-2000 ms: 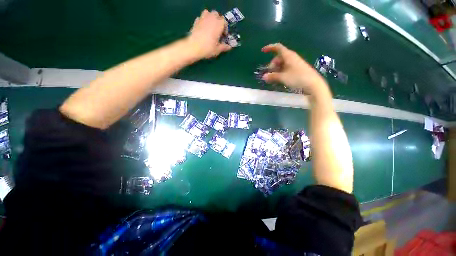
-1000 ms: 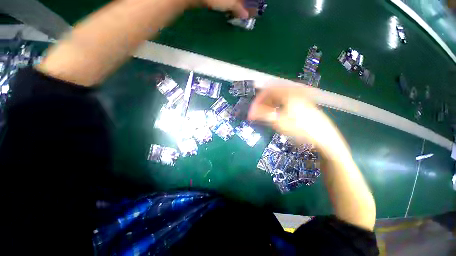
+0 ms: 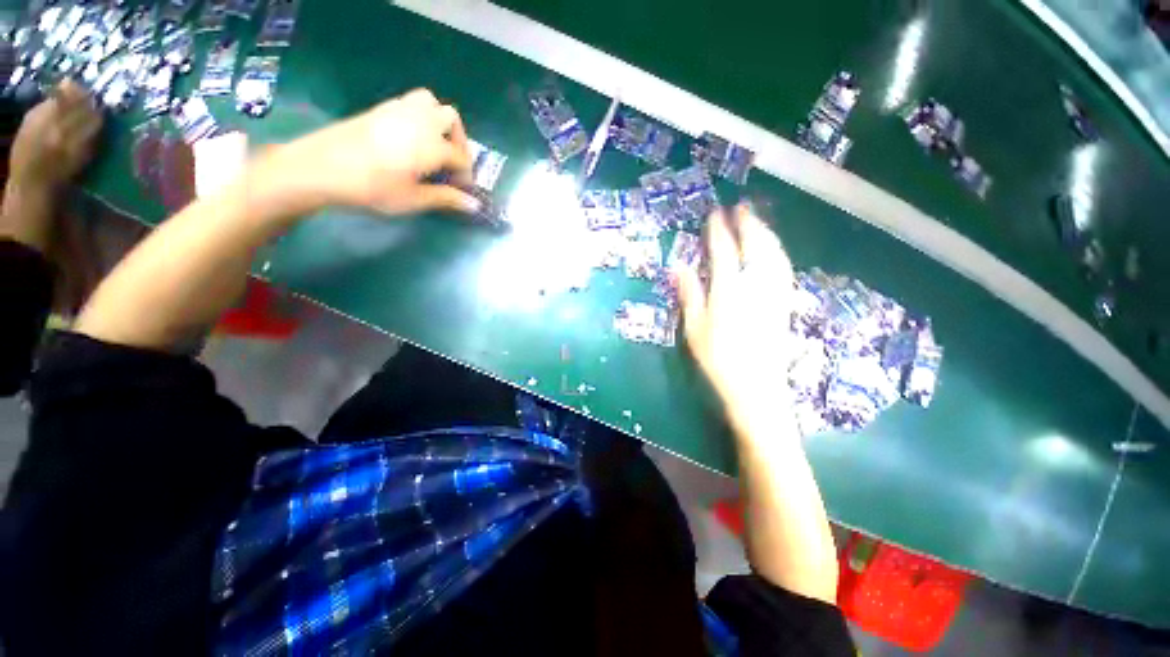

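My left hand (image 3: pixel 408 157) is left of the bright glare, palm down. Its fingertips pinch the edge of a dark circuit board (image 3: pixel 485 208), next to another board (image 3: pixel 486 166). My right hand (image 3: pixel 742 276) is over the green bench, fingers spread, its thumb side beside a board (image 3: pixel 685 252). Whether it touches that board is unclear. Between my hands lie several blue-and-white boards (image 3: pixel 645 322), some overlapping and some washed out by glare. A dense pile of boards (image 3: pixel 857 353) lies right of my right hand, partly behind it.
A pale rail (image 3: pixel 667 93) crosses behind the boards. More boards (image 3: pixel 831 113) lie on the green strip beyond it. At the left are many boards (image 3: pixel 221 64) and another person's hand (image 3: pixel 54 135). A thin pale strip (image 3: pixel 601 139) lies near the rail. A red stool (image 3: pixel 905 593) stands below the bench.
The view has shifted left. My left hand has come from beyond the rail to the near bench. My right hand has moved from the rail side down beside the laid-out boards.
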